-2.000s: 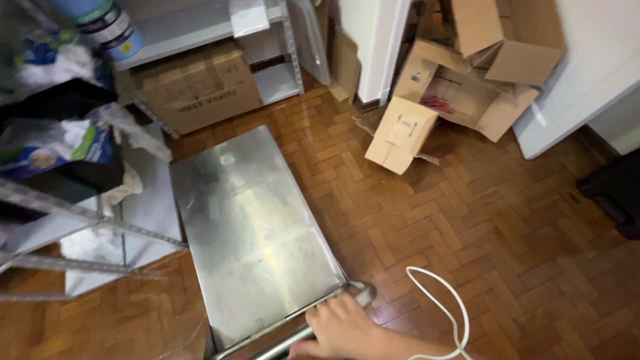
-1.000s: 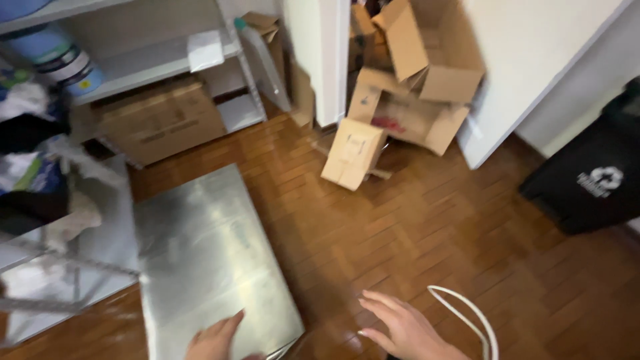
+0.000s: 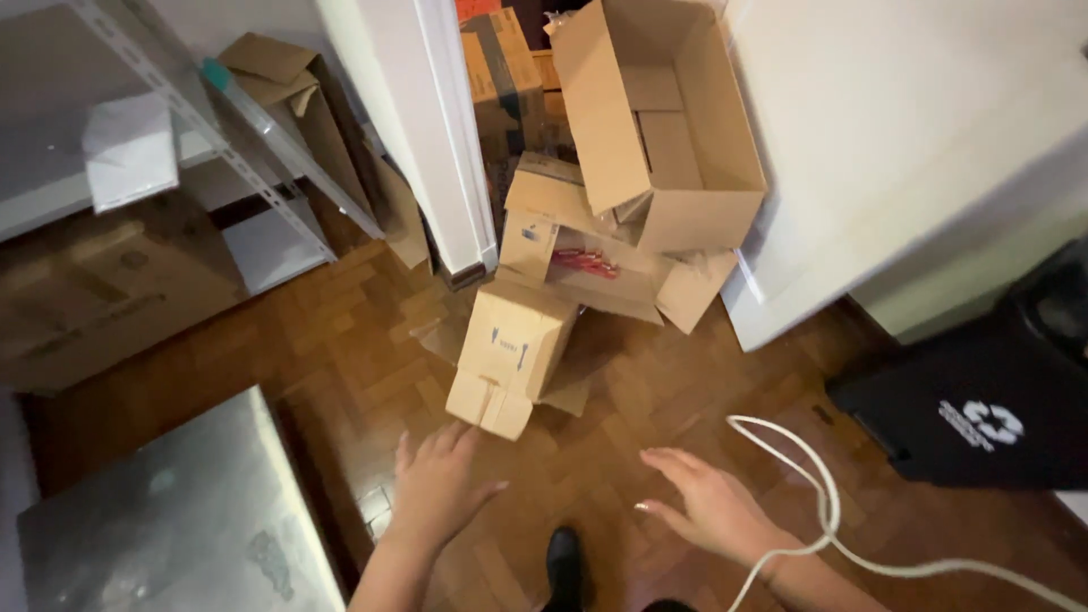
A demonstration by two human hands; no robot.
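My left hand is empty with its fingers apart, just below a small cardboard box lying on the parquet floor with a flap folded out. To the right, my right hand is also empty, its fingers and thumb spread. A white cable loops beside it and crosses the view over my right wrist. Behind the small box, an opened cardboard box holds red items, and a larger empty cardboard box rests on it in the doorway.
A metal-topped platform stands at the lower left. Grey metal shelving with a big cardboard box is at the left. The white door stands open at the right, near a black bin with a recycling symbol. My shoe shows below.
Two seconds ago a hand held the metal platform's handle bar; a second ago both hands were off it and empty, as now. The view has turned right, toward the boxes.
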